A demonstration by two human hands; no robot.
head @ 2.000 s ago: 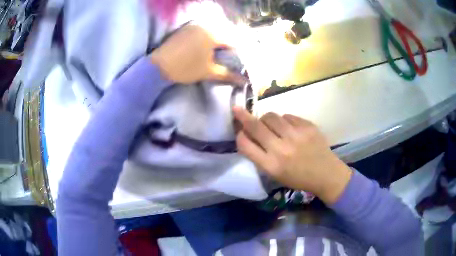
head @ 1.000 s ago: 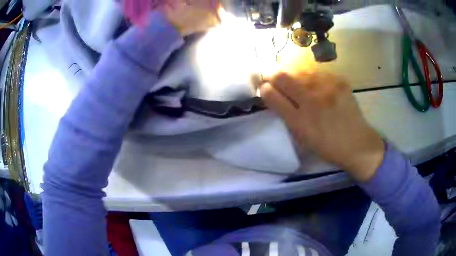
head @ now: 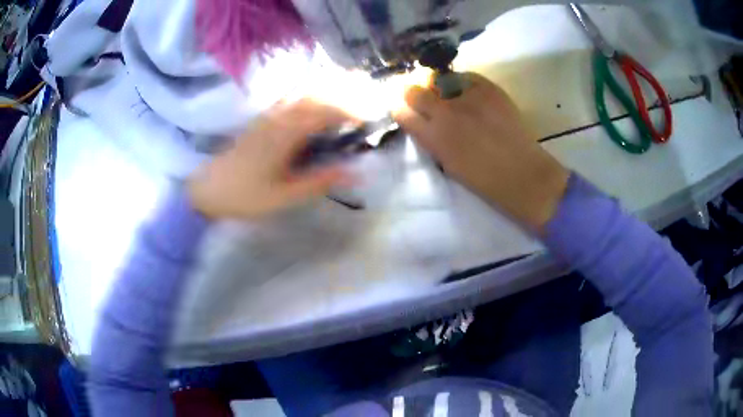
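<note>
Pale grey-white cloth (head: pixel 175 81) lies bunched at the upper left of the machine bed and runs under my hands, with a dark strip near the lamp. My left hand (head: pixel 273 159) is blurred and grips the cloth with its dark strip between thumb and fingers. My right hand (head: pixel 481 142) lies on the cloth at the needle area, its fingertips by the lamp glare; whether it pinches the cloth I cannot tell. The sewing machine head (head: pixel 383 28) is above. Needle and presser foot are lost in glare and behind my hand.
Scissors with one green and one red handle loop (head: pixel 627 102) lie right of the machine. Pink-magenta fluffy cloth (head: pixel 252 32) hangs at the head's left. The table's curved front edge (head: pixel 326 322) runs before my lap. Red cloth (head: pixel 195 403) is below the table.
My left hand has come down from the machine head onto the cloth's dark strip. My right fingers stay near the needle. The loose pale corner at the front edge has been drawn back.
</note>
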